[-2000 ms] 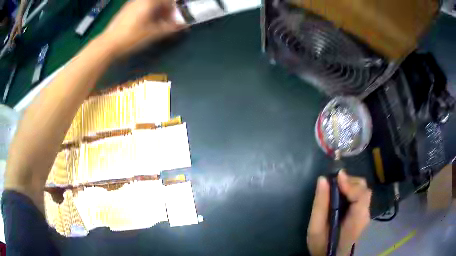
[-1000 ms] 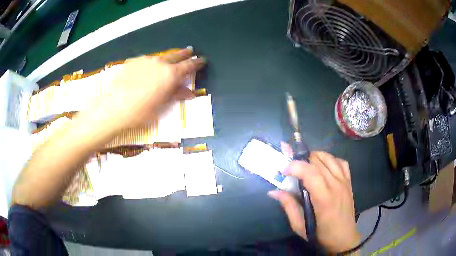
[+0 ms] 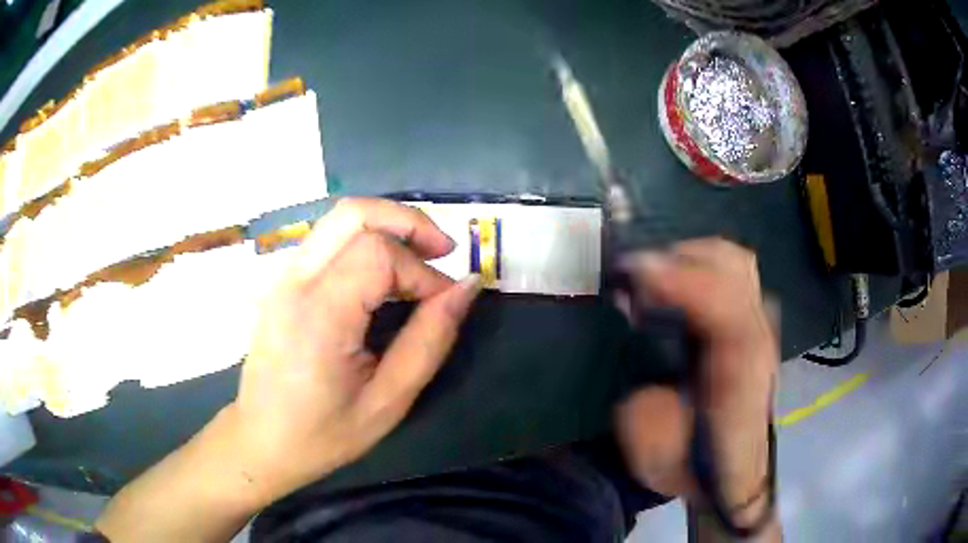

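Note:
The phone unit lies on the dark green mat in front of me, white panel to the right. My left hand holds a white display module by its edges over the unit's left half. The module's amber flex cable lies across the blue strip near the unit's middle. My right hand, blurred, holds the black soldering iron just right of the unit. The iron's tip points up and away, clear of the unit. My left fingers hide part of the module.
Overlapping rows of stacked display modules lie at the left. The red-and-white tip-cleaning tin stands at the upper right, with the fan's grille behind it. The black soldering station and its cord are at the far right.
My left hand has come from the stacked rows to the unit with a module. The unit now lies straight, out of my right fingers. My right hand still holds the iron; the view has shifted.

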